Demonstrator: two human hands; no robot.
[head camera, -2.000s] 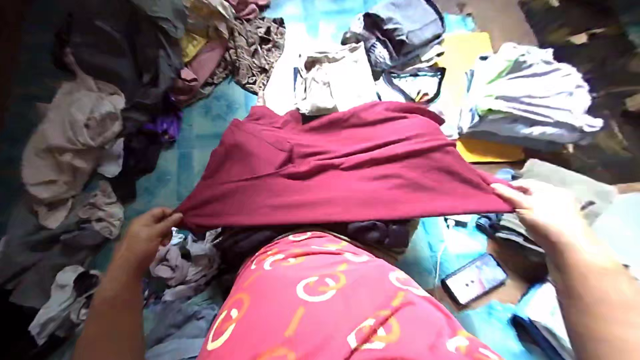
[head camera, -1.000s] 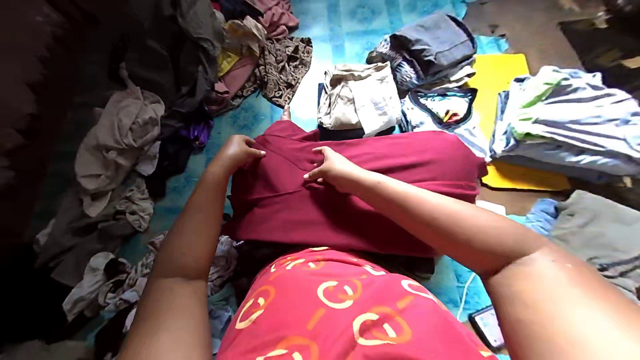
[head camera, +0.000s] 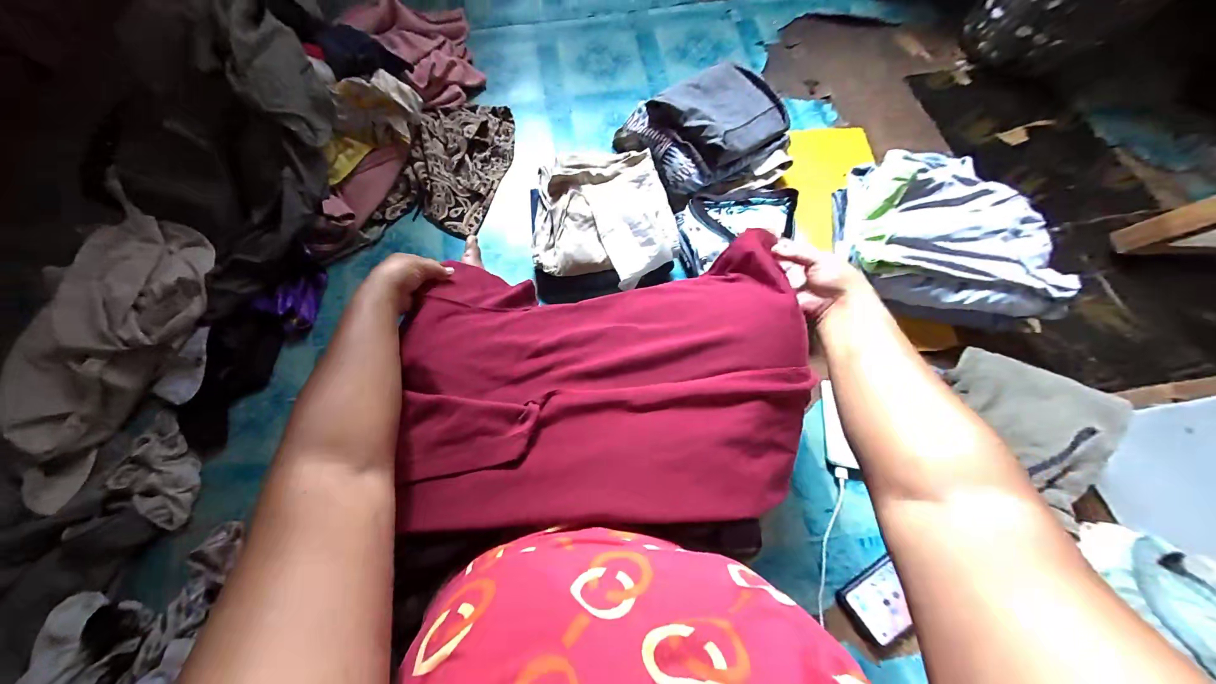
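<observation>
A dark red cloth garment (head camera: 608, 408) lies spread across my lap, partly folded, with a loose flap on its left part. My left hand (head camera: 413, 277) grips its upper left corner. At the upper right corner, my right hand (head camera: 815, 275) pinches the fabric, which rises there in a raised fold. Just beyond the garment's far edge sit a folded cream garment (head camera: 608, 214) on a dark one and a folded piece with a dark-trimmed edge (head camera: 731, 217). Below the red garment my patterned pink-red clothing (head camera: 608, 617) shows.
Rumpled clothes (head camera: 104, 323) are heaped along the left. Folded grey clothes (head camera: 717, 119) and a striped pile (head camera: 950, 228) stand beyond, near a yellow sheet (head camera: 831, 161). At the right lie a white device with a cable (head camera: 836, 432), a phone (head camera: 879, 600) and a folded grey-green garment (head camera: 1035, 418).
My right hand has moved from the garment's left-middle part to its upper right corner. The left hand stays at the left corner. The garment now looks narrower, with a flap lying over its left part.
</observation>
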